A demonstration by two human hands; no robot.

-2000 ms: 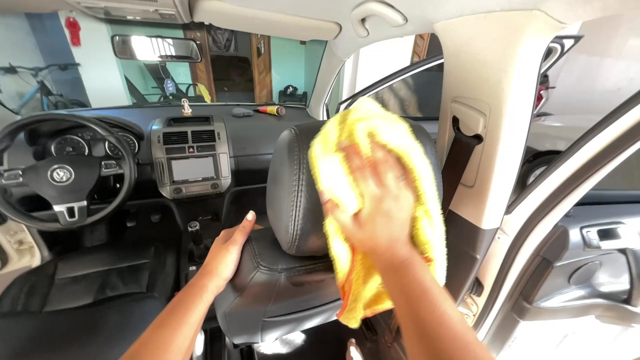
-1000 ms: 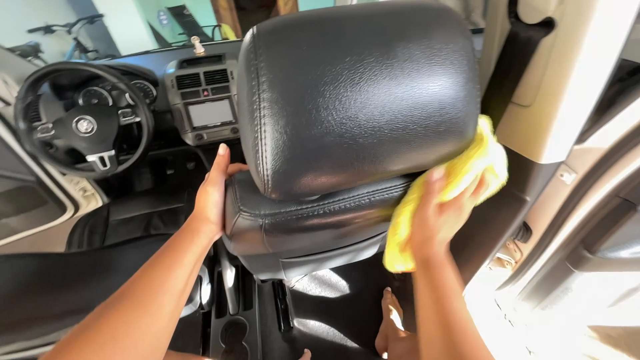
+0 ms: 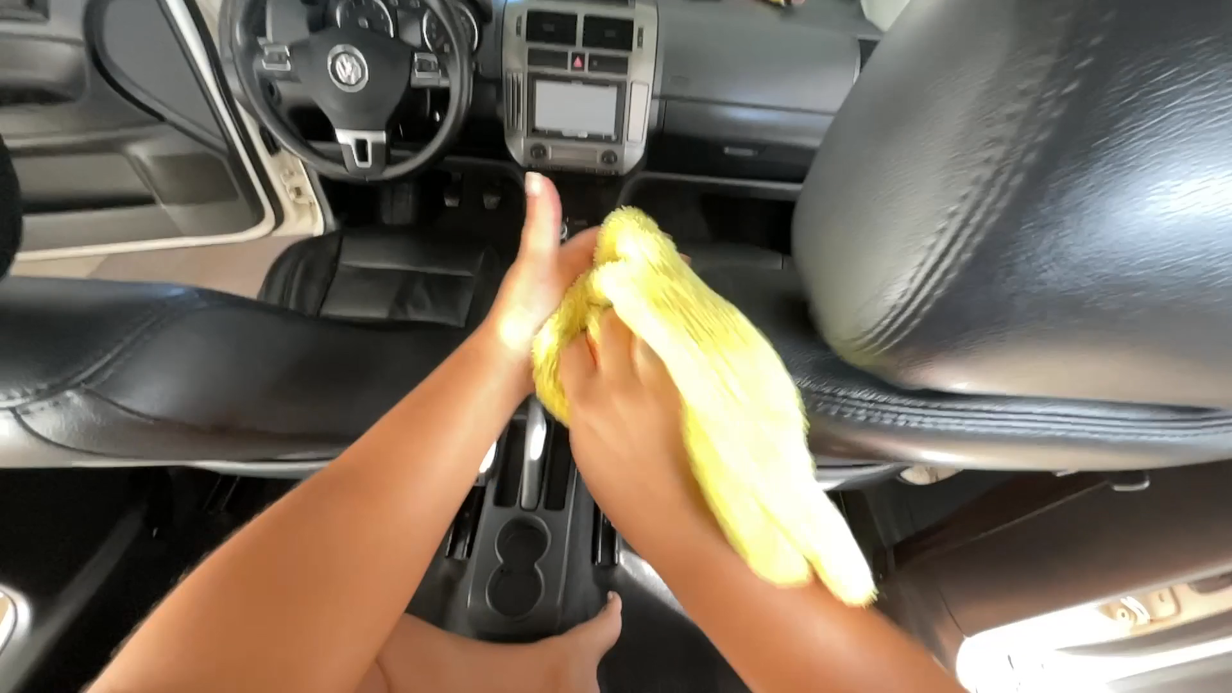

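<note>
A yellow plush cloth [image 3: 731,385] is bunched in my right hand [image 3: 626,404], its loose end hanging over the wrist. The hand is between the two front seats, beside the right seat's backrest [image 3: 914,423]. My left hand [image 3: 544,265] is just left of the cloth, thumb raised and spread away from the fingers, which are partly hidden behind the cloth; whether they touch the seat is hidden. Above that backrest is a black leather headrest [image 3: 1039,212] with stitched seams.
The left front seat's backrest [image 3: 241,375] spans the left side. Below my hands are a handbrake lever [image 3: 534,452] and a console with cup holders [image 3: 517,568]. Ahead are the steering wheel [image 3: 351,87] and dashboard [image 3: 741,67]. A bare foot [image 3: 568,645] is beside the console.
My right hand has moved left with the cloth, from the right seat's outer side to between the seats. My left hand has left that seat's inner upper edge. The view has shifted considerably.
</note>
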